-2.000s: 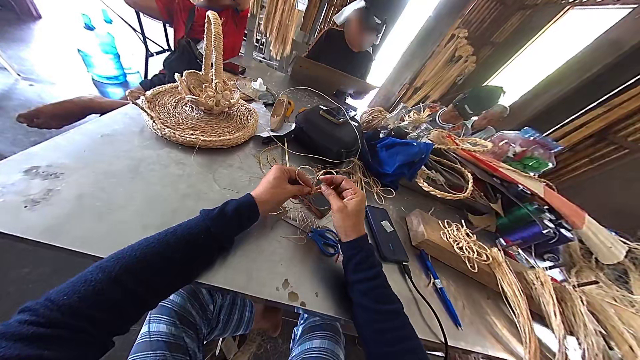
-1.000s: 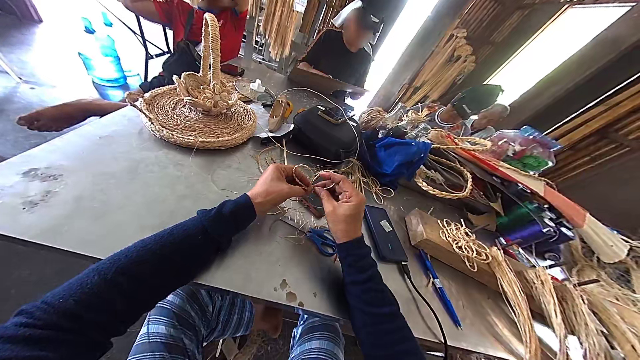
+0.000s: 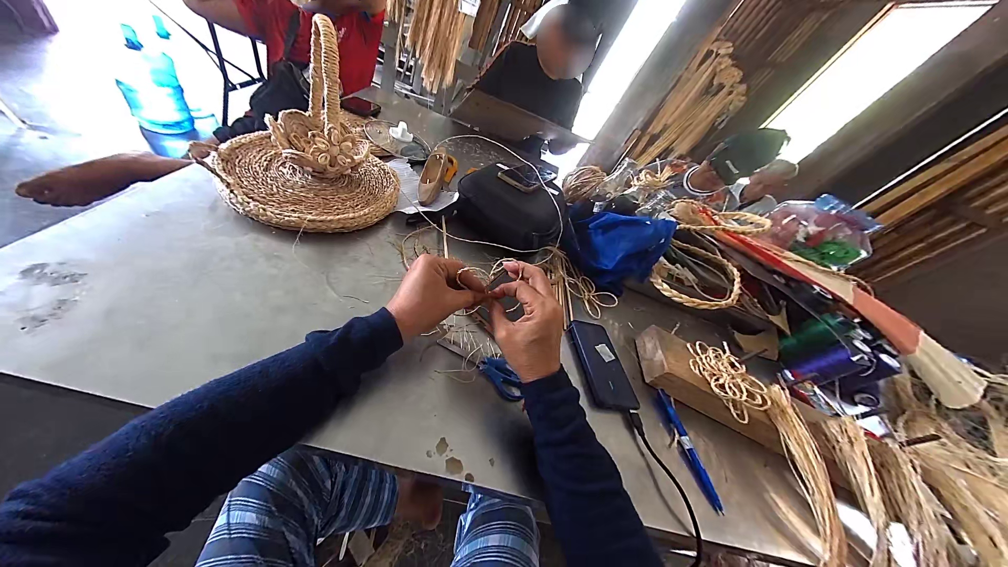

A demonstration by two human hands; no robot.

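My left hand (image 3: 437, 295) and my right hand (image 3: 529, 319) meet above the table, fingertips nearly touching. Both pinch a thin looped natural-fibre cord (image 3: 471, 276) between thumb and fingers; exactly how it is knotted or twisted is too small to tell. Blue-handled scissors (image 3: 502, 378) lie just under my right hand, their blades among loose fibre ends. A woven fibre basket (image 3: 307, 185) with an upright braided handle and flower-like ornaments stands farther back on the left. Loose fibre strands (image 3: 587, 291) lie beyond my right hand.
Right of my hand lie a dark power bank (image 3: 602, 366) with a cable, a blue pen (image 3: 689, 453) and a wooden block (image 3: 669, 358) bearing coiled cord. Behind are a black case (image 3: 508, 209), a blue cloth (image 3: 618, 244) and braided rings. Several people sit around the grey table (image 3: 181, 315).
My hands stay in about the same place, with small shifts of the fingers around the cord. The person in black across the table has raised their head and upper body since the earliest frame.
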